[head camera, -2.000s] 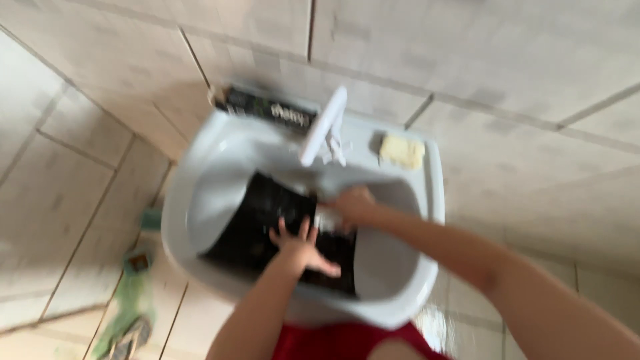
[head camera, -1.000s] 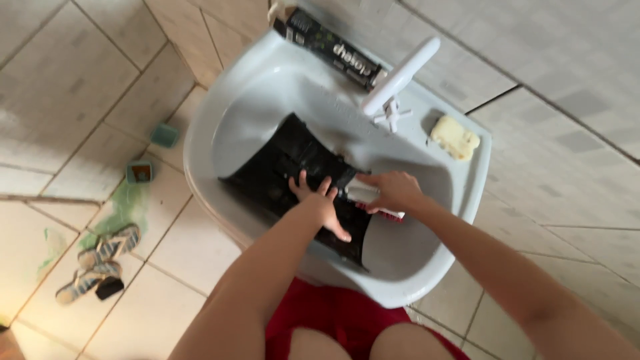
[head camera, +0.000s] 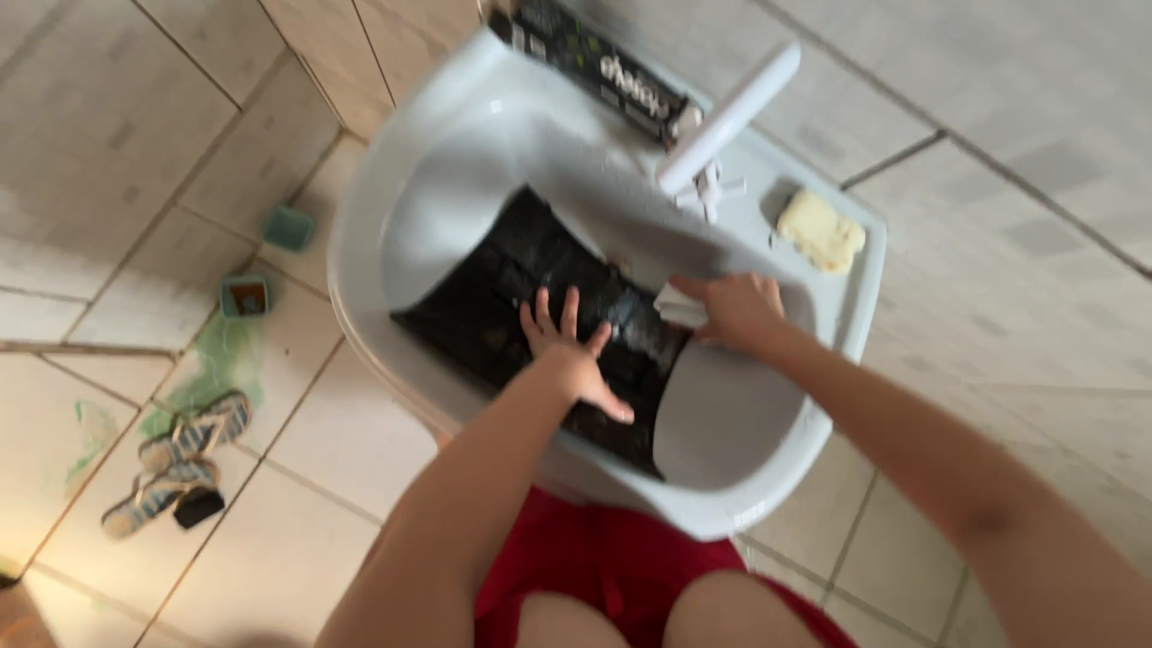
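Note:
A wet black sheet-like item (head camera: 477, 306), its material unclear, lies curved inside the grey-white washbasin (head camera: 360, 270). My left hand (head camera: 571, 355) rests on its middle with the fingers spread. At the sheet's right end, my right hand (head camera: 738, 310) grips a white brush (head camera: 681, 306), whose underside is hidden. Whitish suds show on the black surface between my two hands.
Behind the basin bowl stand a white tap (head camera: 731, 117), a black Closeup toothpaste box (head camera: 603, 72) and a pale soap bar (head camera: 821, 231). Sandals (head camera: 193, 432) and small green containers (head camera: 288, 229) are on the tiled floor to the left.
The brush in my right hand is now at the sheet's right end, angled differently from one second ago. My left hand stays spread on the sheet. The view has shifted.

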